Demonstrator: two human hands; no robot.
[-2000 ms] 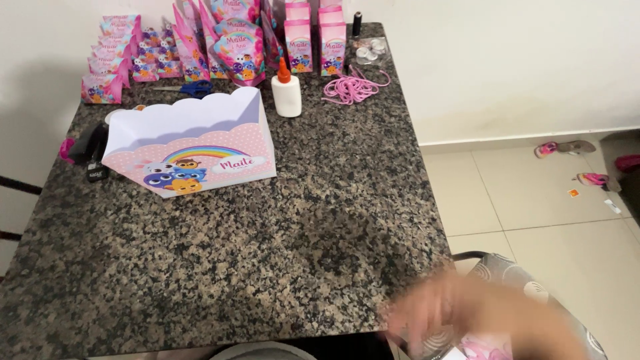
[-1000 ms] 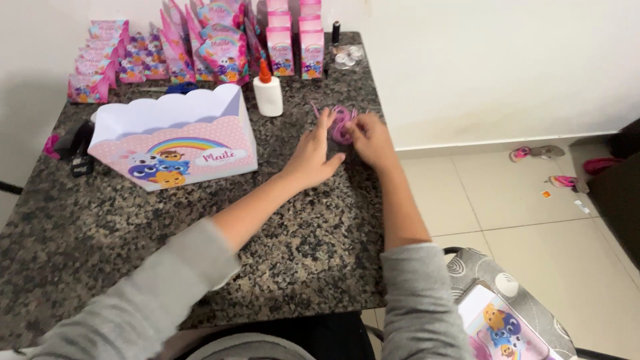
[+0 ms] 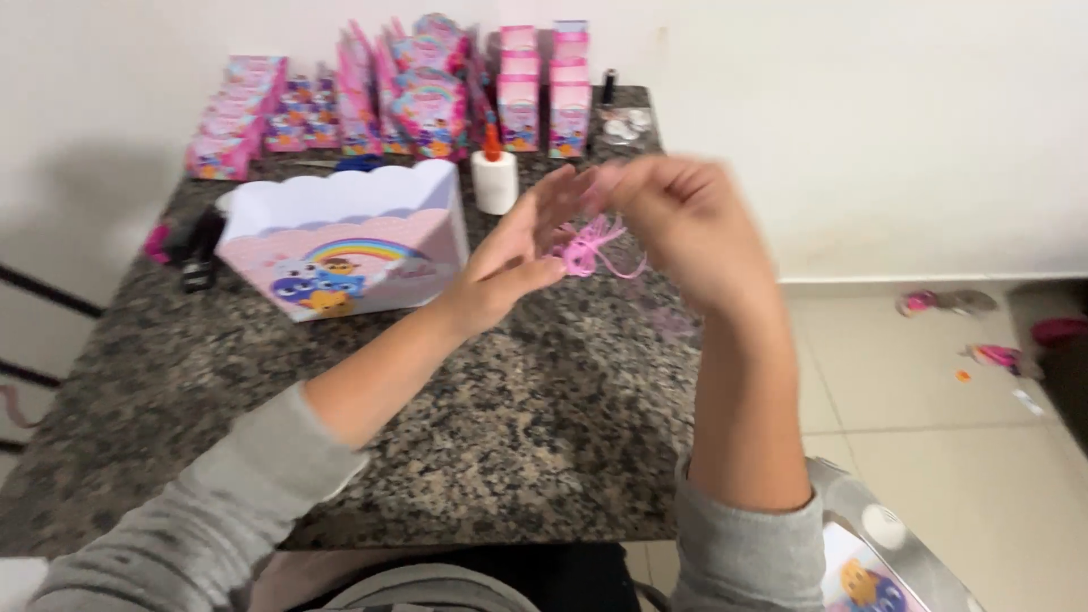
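Note:
A bundle of thin pink cord (image 3: 583, 248) is held up above the right part of the granite table. My left hand (image 3: 518, 246) holds it between thumb and fingers. My right hand (image 3: 671, 212), blurred, is raised just right of it with fingertips pinched together; a strand seems to be between them, but blur hides this. Left of my hands stands a scalloped white and pink paper box (image 3: 357, 255) with a rainbow and cartoon animals. A white glue bottle with an orange tip (image 3: 495, 180) is upright behind my left hand.
Rows of pink party boxes and bags (image 3: 429, 110) line the table's back edge. Blue-handled scissors (image 3: 359, 162) lie behind the box, and a black object (image 3: 200, 246) lies left of it. Small clear items (image 3: 625, 126) sit back right. A chair (image 3: 884, 535) holds another printed piece.
Two seconds ago the cord lay on the table by the glue bottle and a hand was over the chair. Both hands then reached the cord, and it is now lifted off the table.

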